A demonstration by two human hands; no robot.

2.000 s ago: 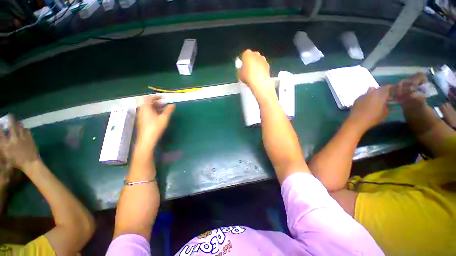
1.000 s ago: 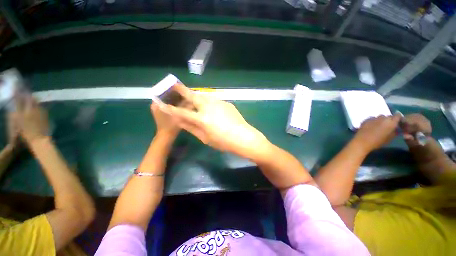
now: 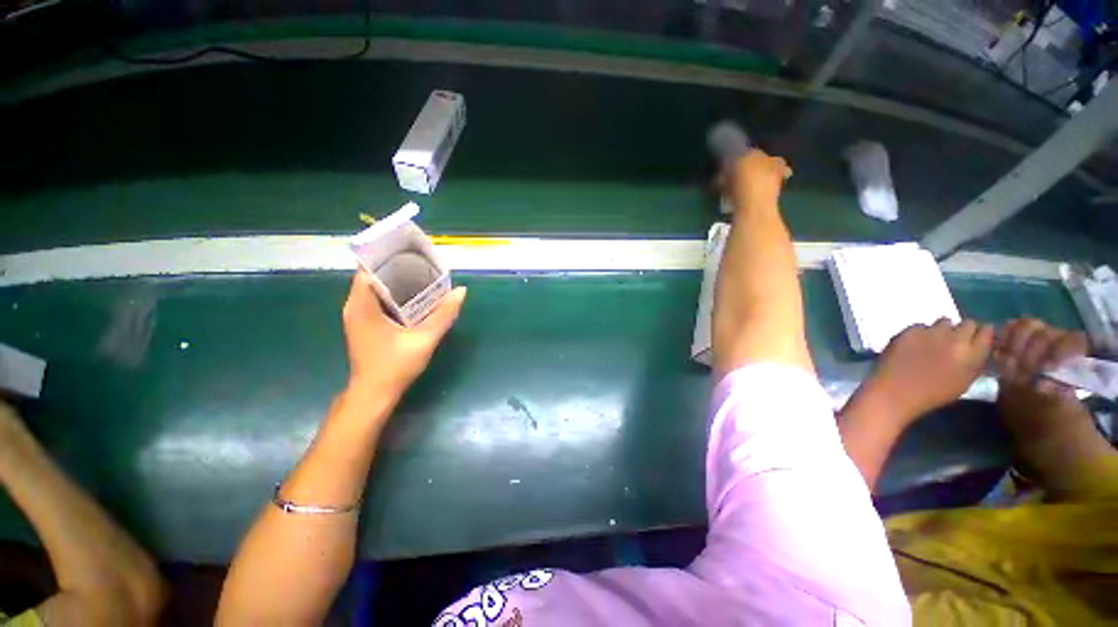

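Note:
My left hand [image 3: 383,341] holds an open white carton [image 3: 424,300] upright at the pale strip, its mouth facing me, with the end flap up and a grey inside showing. My right hand [image 3: 754,181] reaches over the dark belt, closed around a blurred greyish wrapped product [image 3: 727,140]. A closed carton [image 3: 705,300] lies under my right forearm, partly hidden by it. Another closed carton [image 3: 430,142] lies on the belt beyond my left hand. A second wrapped product [image 3: 873,181] lies on the belt at the right.
A flat white stack [image 3: 893,298] lies on the worktop at the right, beside a neighbour's hands [image 3: 969,361] holding a whitish piece. Another person's arm [image 3: 74,514] and a white box end [image 3: 21,371] are at the left. A metal post [image 3: 1030,165] rises at the right.
My right hand has left the carton at my left hand and moved right over the belt, onto the nearer wrapped product. The held carton now shows its open mouth.

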